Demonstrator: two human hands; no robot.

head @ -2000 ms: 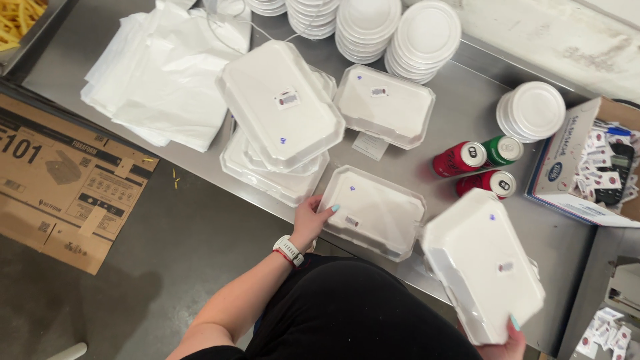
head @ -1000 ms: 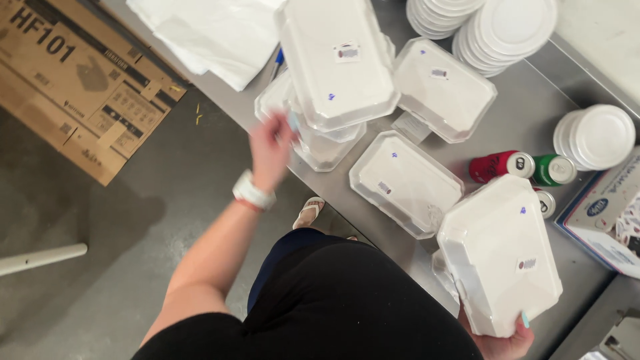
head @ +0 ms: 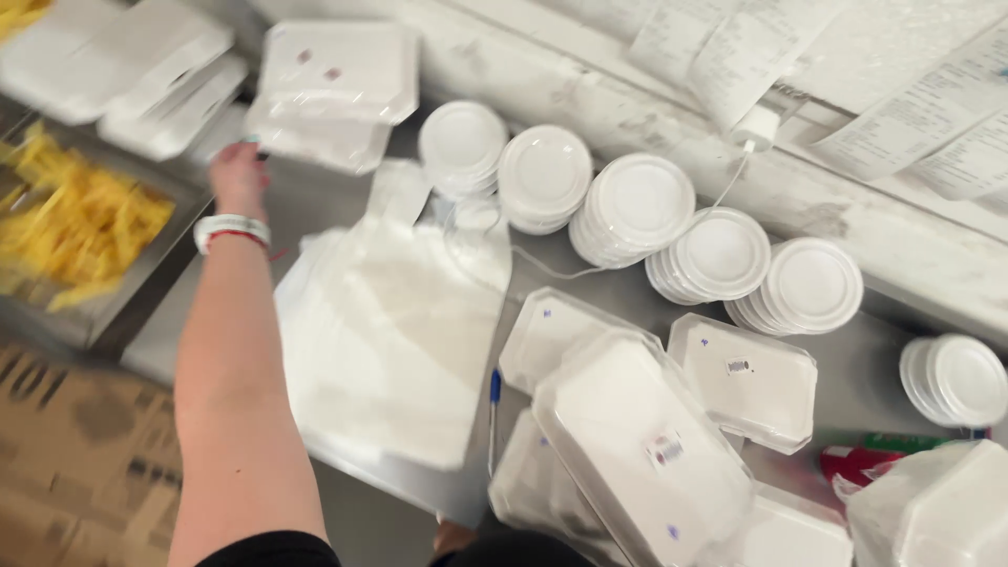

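Observation:
Blurred, my left hand (head: 239, 179) reaches over the steel counter at the upper left, with a small dark thing at its fingertips; whether it grips this is unclear. Just beyond the hand are stacked white takeout containers (head: 339, 75), and beside it are more white containers (head: 169, 71). White plastic bags (head: 394, 339) lie right of my forearm. Closed clamshell containers with stickers and blue marks, including a large one (head: 646, 449) and a smaller one (head: 743, 382), fill the lower right. My right hand is out of view.
Stacks of lidded round tubs (head: 634, 209) line the wall, with a white cord among them. A tray of fries (head: 79, 228) is at left, above a cardboard box (head: 87, 465). A blue pen (head: 494, 394) lies by the bags; a red can (head: 858, 465) is at right.
My left hand has moved away from the clamshells to the containers at the far left. My right hand, earlier holding a clamshell, has left the view. The view has swung left.

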